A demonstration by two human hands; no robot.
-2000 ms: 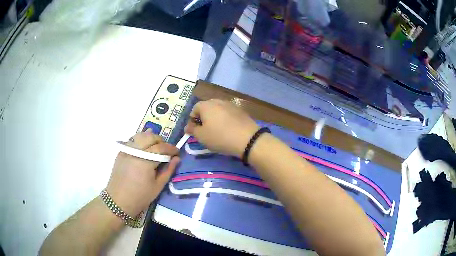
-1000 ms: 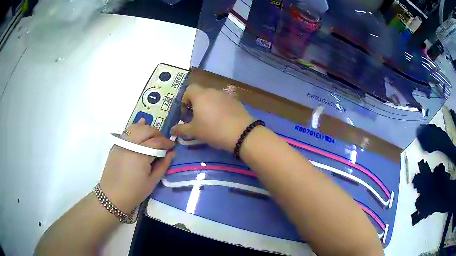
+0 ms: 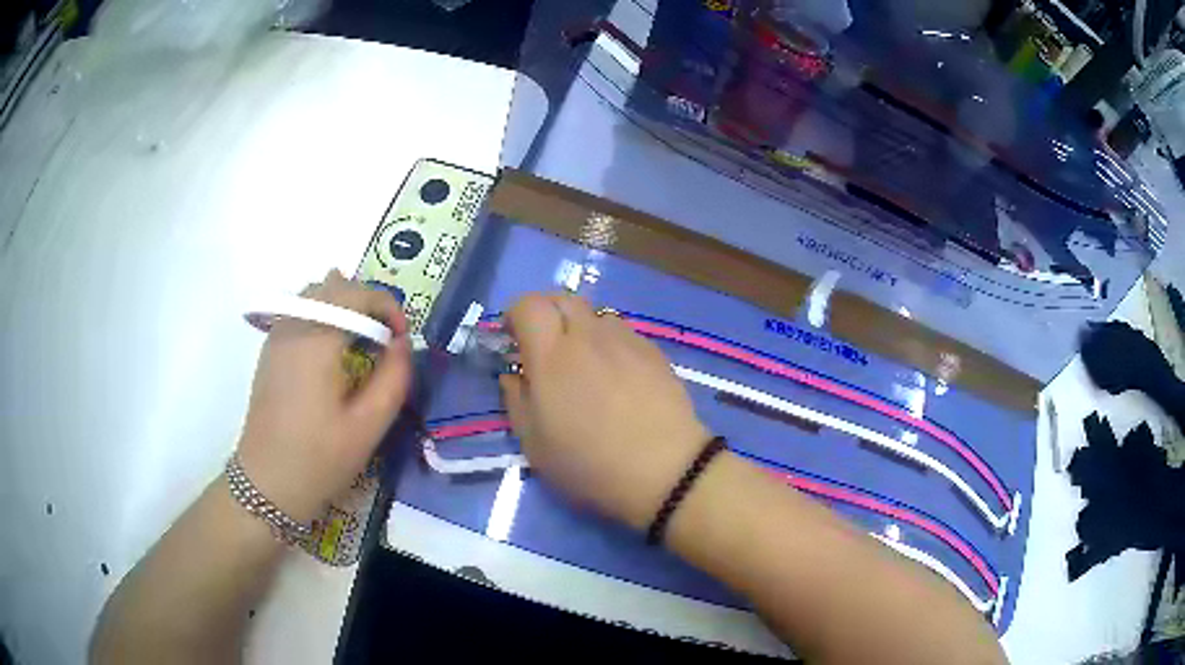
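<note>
The bluish clear sewing template lies in front of me, with curved pink edging strips and white tape strips on it. A short white tape piece sits at the left end of the upper curve. My left hand holds the white tape roll, seen edge-on, over the template's left edge. My right hand is over the template's left part, fingers curled downward. Something small and dark shows at its fingers; I cannot tell whether it is held.
The control panel is left of the template. Brown hinge tape joins the raised clear upper leaf behind. Black fabric pieces lie at right. A crumpled clear bag is at the upper left on the white table.
My right hand has moved right and down from the template's left edge, uncovering the short white piece at the upper curve's end. My left hand has shifted slightly left and up with the roll.
</note>
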